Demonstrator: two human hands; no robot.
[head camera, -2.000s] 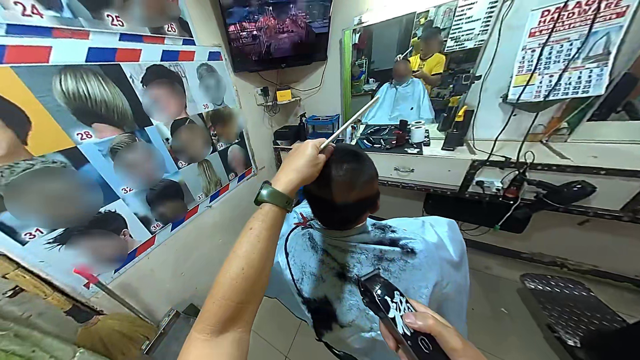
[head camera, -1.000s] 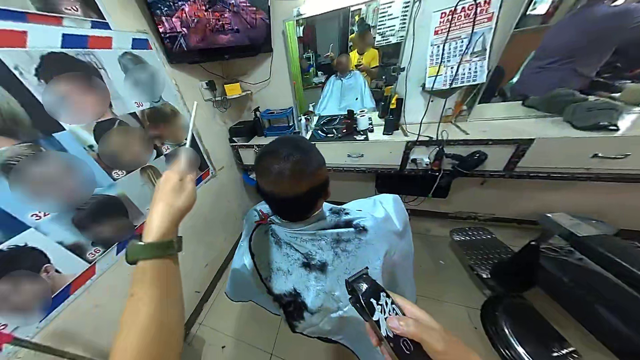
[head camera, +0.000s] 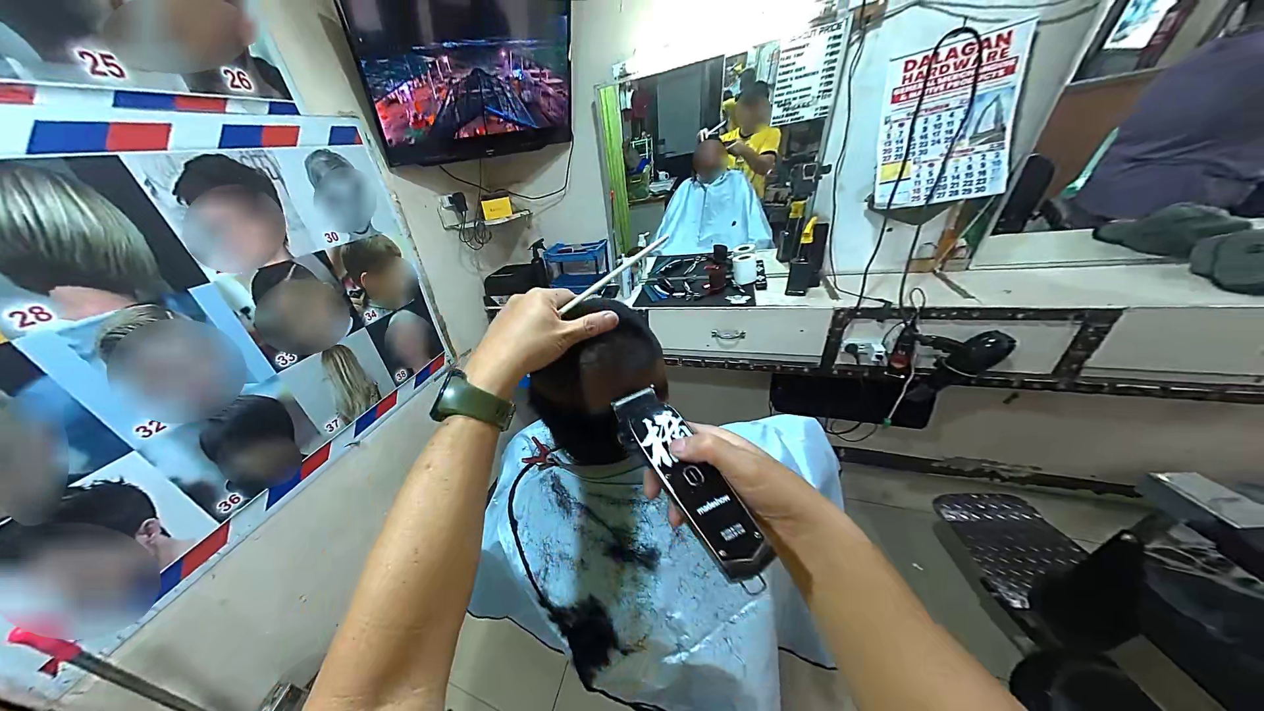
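Note:
A seated person's head, seen from behind, has dark hair cut shorter on its right side. My left hand rests on top of it and holds a thin pale comb that points up and to the right. In my right hand is a black hair clipper with white markings, its blade end at the lower right back of the head. Whether the blade touches the hair I cannot tell. A light blue barber cape, strewn with dark hair clippings, covers the person's shoulders and back.
Ahead stand a white counter and a wall mirror. A hair dryer hangs below the counter at right. A barber chair's footrest is at the lower right. Haircut posters cover the left wall.
My left hand, raised off to the left of the head one second ago, is back on top of it with the comb. The clipper has moved up from over the cape to the head.

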